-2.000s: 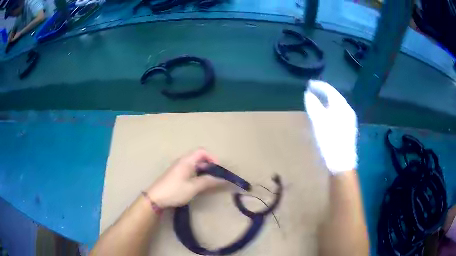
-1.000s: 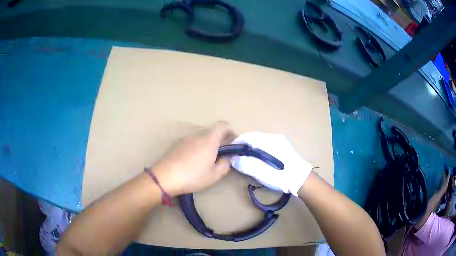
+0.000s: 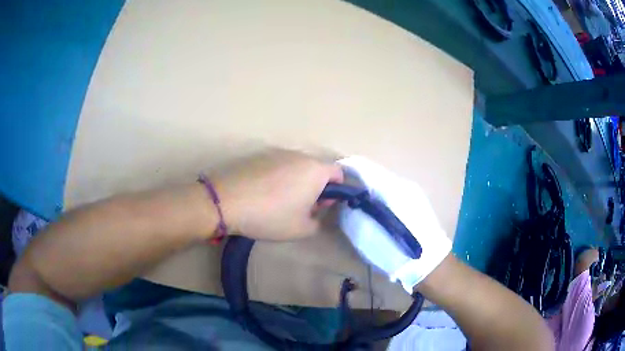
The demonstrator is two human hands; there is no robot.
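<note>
A black headband (image 3: pixel 236 274) curves below my hands at the mat's near edge, with a small black yoke (image 3: pixel 347 301) at its lower right end. A thin wire shows beside the yoke. My bare left hand (image 3: pixel 281 195) grips the headband's upper end. My right hand (image 3: pixel 394 223), in a white glove, is closed around the same end, next to my left fingers. The black end piece lies across the glove. My fingertips partly hide where the parts meet.
The tan cardboard mat (image 3: pixel 274 75) lies on the blue-green bench (image 3: pixel 34 103). A headband pile (image 3: pixel 541 253) is at right. A green post (image 3: pixel 562 101) and more headbands (image 3: pixel 492 17) are at upper right. A person in a pink sleeve (image 3: pixel 576 315) is at lower right.
My gloved right hand has come from the line side to the headband and grips it beside my left hand. The view has tilted down and turned, and the headband sits nearer my body.
</note>
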